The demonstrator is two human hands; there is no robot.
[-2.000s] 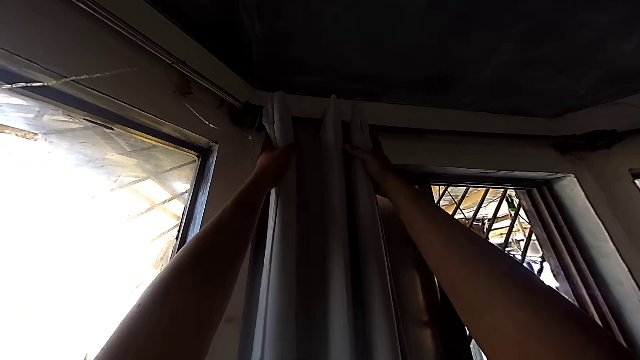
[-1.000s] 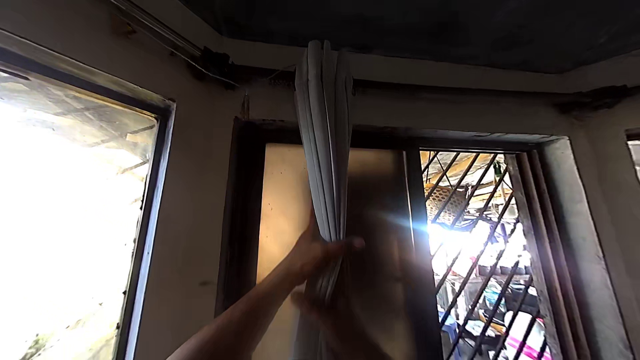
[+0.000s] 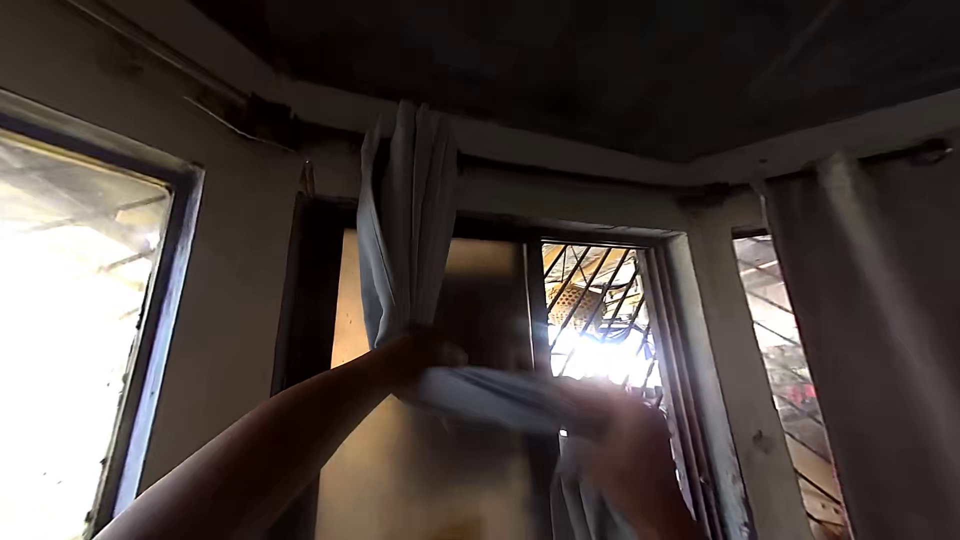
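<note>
A grey curtain [image 3: 412, 225] hangs bunched from the dark curtain rod [image 3: 555, 171]. My left hand [image 3: 424, 356] is closed around the gathered cloth below the rod. To its right, my right hand [image 3: 615, 427], blurred, grips the same curtain, and a stretch of cloth is pulled sideways between the two hands. Below my right hand the lower part of the curtain hangs down. The fingers of both hands are partly hidden by blur and shadow.
Behind the curtain is a window with a tan panel [image 3: 360, 480] and a barred opening [image 3: 592, 300]. A bright window [image 3: 67, 337] stands at left. Another grey curtain [image 3: 885, 337] hangs at right, beside a narrow window [image 3: 787, 375]. The dark ceiling [image 3: 600, 75] is overhead.
Both hands have come down from the top of the curtain. My right hand has moved right, drawing the lower cloth sideways. The view has swung right, showing the second curtain.
</note>
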